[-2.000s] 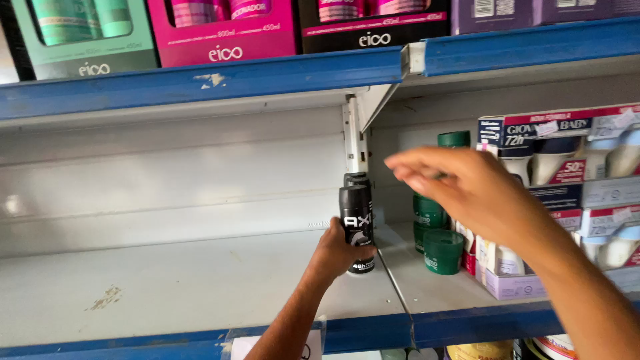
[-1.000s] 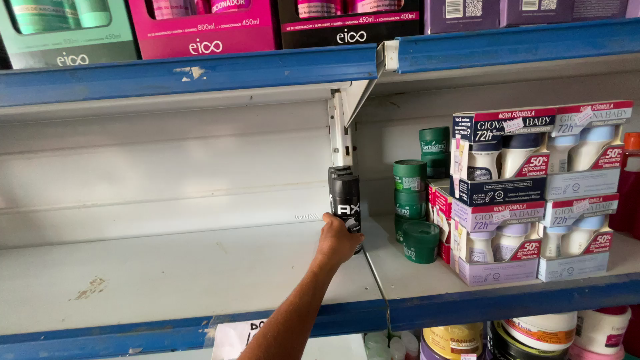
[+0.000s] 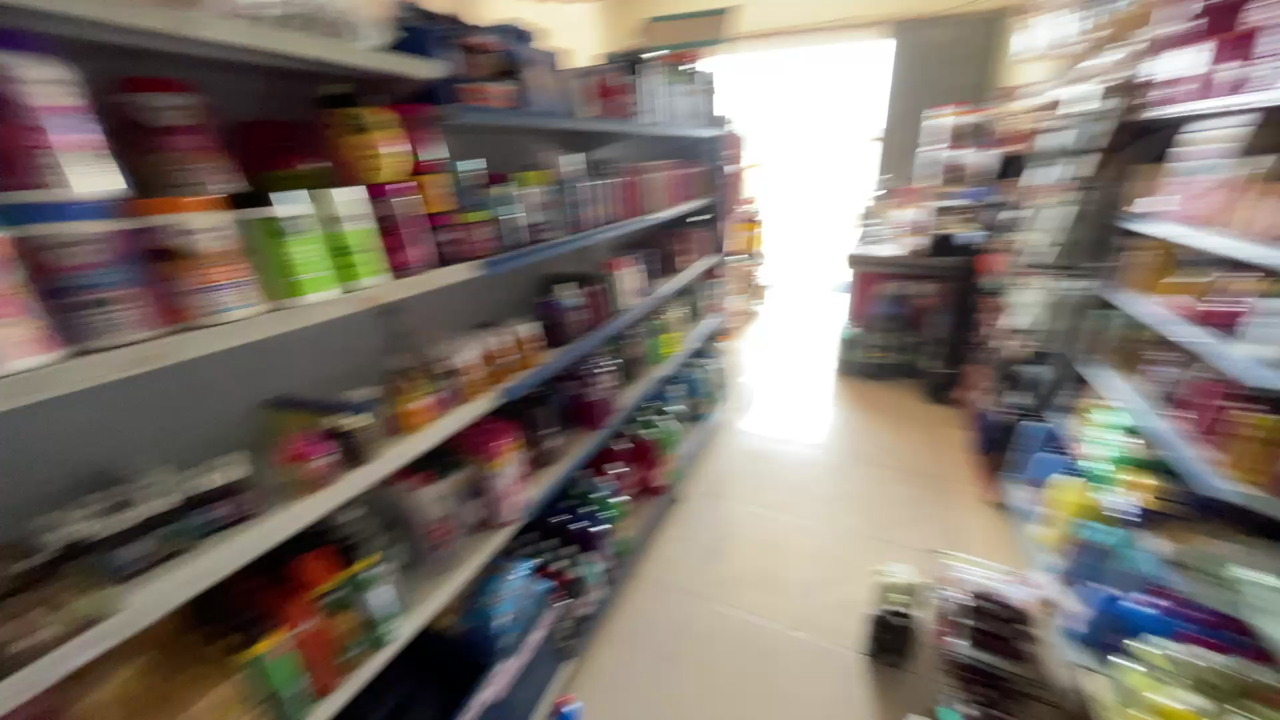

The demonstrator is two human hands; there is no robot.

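Note:
Neither my left hand nor my right hand shows in the head view, which is strongly blurred. On the left, a long shelf unit (image 3: 400,285) carries tubs, bottles and boxes in rows, among them two bright green and white packages (image 3: 320,248) and a yellow container (image 3: 370,145). The black spray cans are not visible in this frame.
A tiled aisle floor (image 3: 790,540) runs to a bright doorway (image 3: 810,180). Dark and pale goods (image 3: 985,625) stand on the floor at lower right, near a stocked right-hand shelf (image 3: 1200,340). Beyond them is a counter or stand (image 3: 910,300) with items.
The view has swung from the shelf with the black AXE can to the aisle. A hand was on that can one second ago; both hands are now out of view.

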